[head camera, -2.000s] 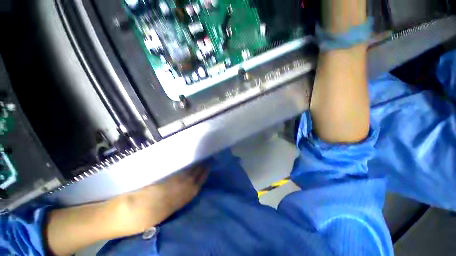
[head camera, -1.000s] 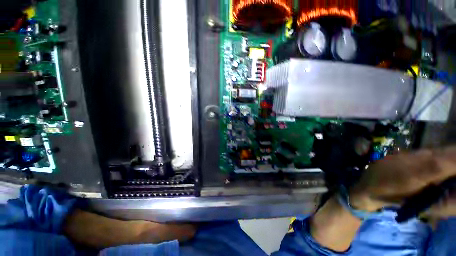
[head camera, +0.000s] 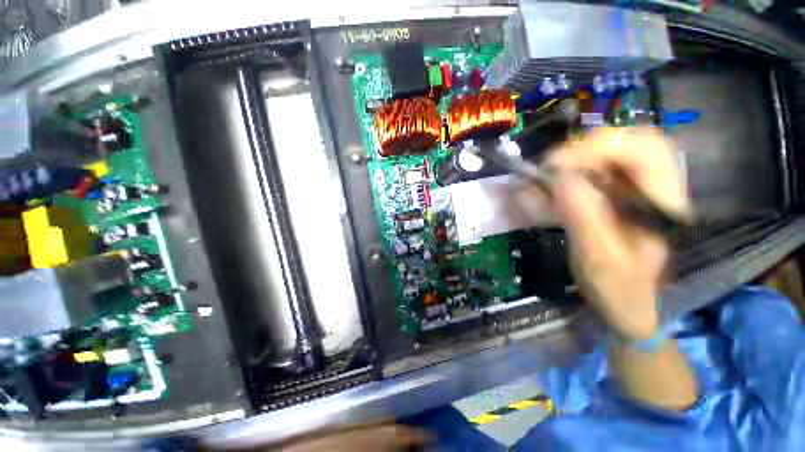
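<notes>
A green power supply board (head camera: 477, 265) sits in a black carrier (head camera: 353, 221) right of centre. It bears two copper-wound toroidal inductors (head camera: 408, 126), round capacitors, a silver heat sink (head camera: 477, 207) and a finned heat sink (head camera: 587, 40) at the back. My right hand (head camera: 618, 190), blurred, is over the board's right part, with a slim dark pen-like tool (head camera: 640, 207) in its fingers. The tool's front end is near the capacitors; contact cannot be told. My left hand is hardly visible; only a blurred strip of forearm or hand (head camera: 353, 438) shows at the bottom edge, its fingers unclear.
A second board (head camera: 124, 238) in a carrier lies at the left. Between the carriers is a gap with a dark rod over a white strip. Metal conveyor rails (head camera: 309, 406) run along the near and far sides. Yellow-black floor tape (head camera: 512, 409) shows below.
The view has swung and now shows the far rail. My right hand has moved from the near edge to over the board. My left forearm has dropped mostly out of the picture.
</notes>
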